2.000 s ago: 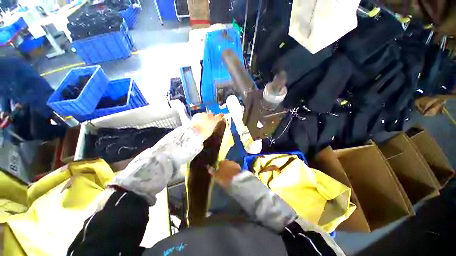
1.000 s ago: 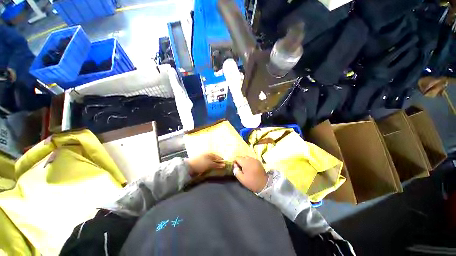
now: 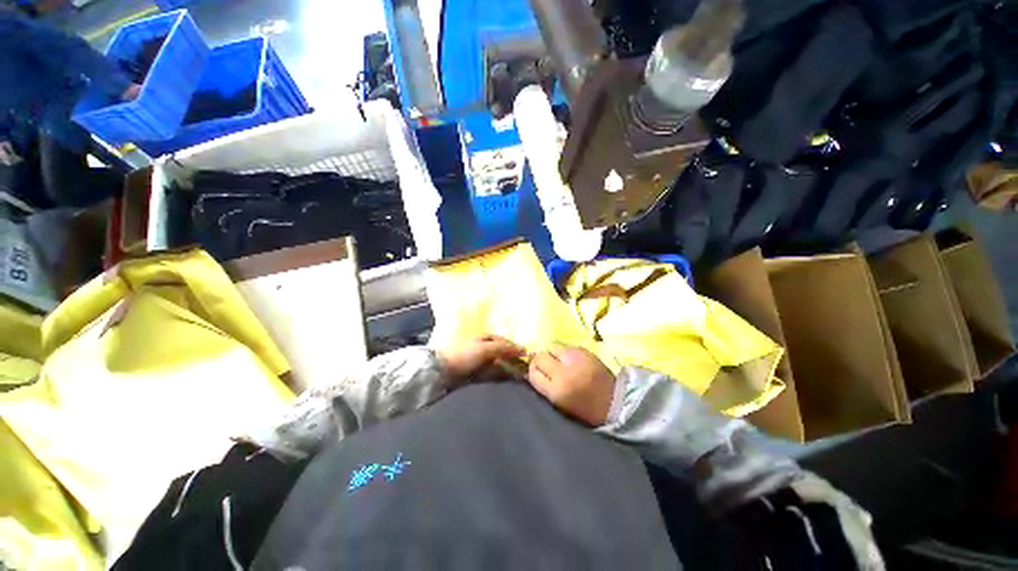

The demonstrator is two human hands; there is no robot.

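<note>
A yellow bag [image 3: 491, 299] with a dark brown edge lies in front of my body, its far part spread away from me. My left hand [image 3: 482, 355] and my right hand [image 3: 572, 381] pinch its near edge close together against my dark apron. Whether a small fastener is at the fingertips cannot be told. The brown press head [image 3: 625, 151] with its clear cup [image 3: 683, 76] is beyond and right of my hands, not touching the bag. A white wrapped bar [image 3: 547, 167] runs beside the head.
A yellow bag stack [image 3: 167, 357] is at left, with a pale board [image 3: 301, 310] beside it. A white crate [image 3: 419, 206] holds black pieces. A blue bin [image 3: 683, 263] with yellow bags and open cartons [image 3: 837, 346] are at right. A person's arm [image 3: 89, 61] is at far left.
Two seconds ago my hands held the bag open, the left near the press; now both are drawn together at my body. Since one second ago, the hands have barely moved; the view has shifted.
</note>
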